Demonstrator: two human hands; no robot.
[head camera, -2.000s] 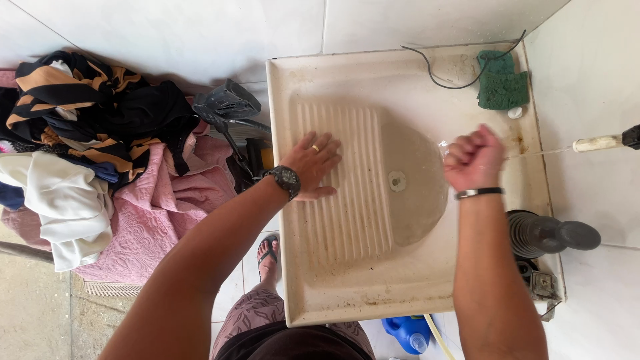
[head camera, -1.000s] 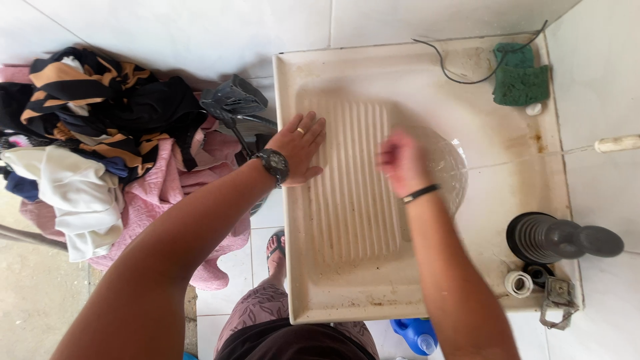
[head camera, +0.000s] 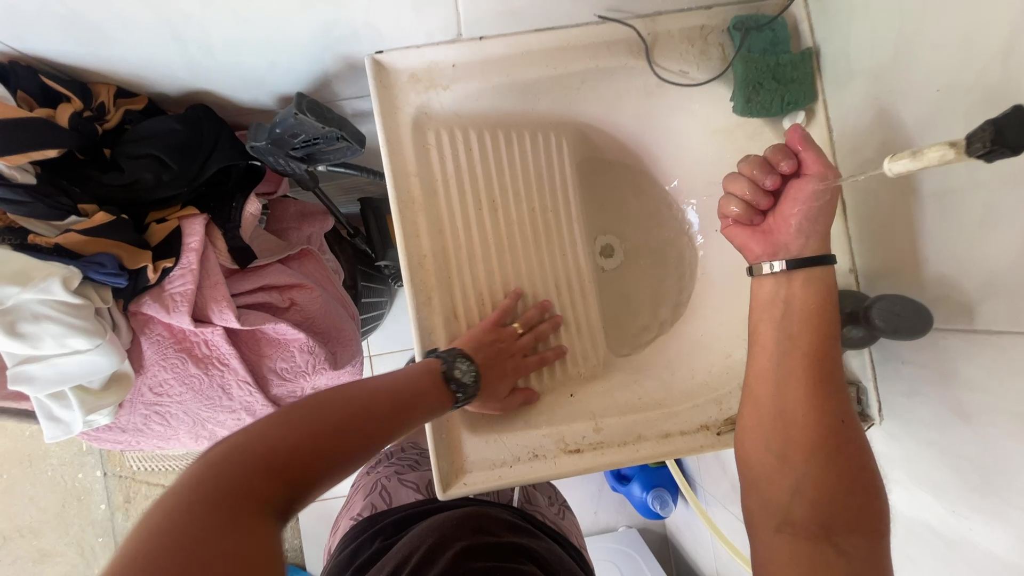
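Observation:
My left hand (head camera: 516, 352) lies flat with spread fingers on the ribbed washboard (head camera: 512, 232) of a cream laundry sink (head camera: 640, 436); it holds nothing. My right hand (head camera: 780, 196) is wet and curled into a fist above the sink's right side. No object shows in it. A thin stream of water from the tap's pale spout (head camera: 924, 158) reaches this hand. Shallow water stands in the basin around the white drain (head camera: 609, 252). Green sponges (head camera: 772, 76) and a dark wire (head camera: 680, 80) rest at the sink's far right corner.
To the left are a pink quilted cloth (head camera: 248, 336), white fabric (head camera: 60, 340), black-and-orange clothing (head camera: 72, 136) and a dark fan-like item (head camera: 308, 132). A dark rubber plunger (head camera: 888, 316) is partly hidden behind my right forearm. Below the sink sits a blue plastic bottle (head camera: 644, 488).
My right hand has moved from over the washboard to the water stream at the right. My left hand has slid along the washboard nearer to my body.

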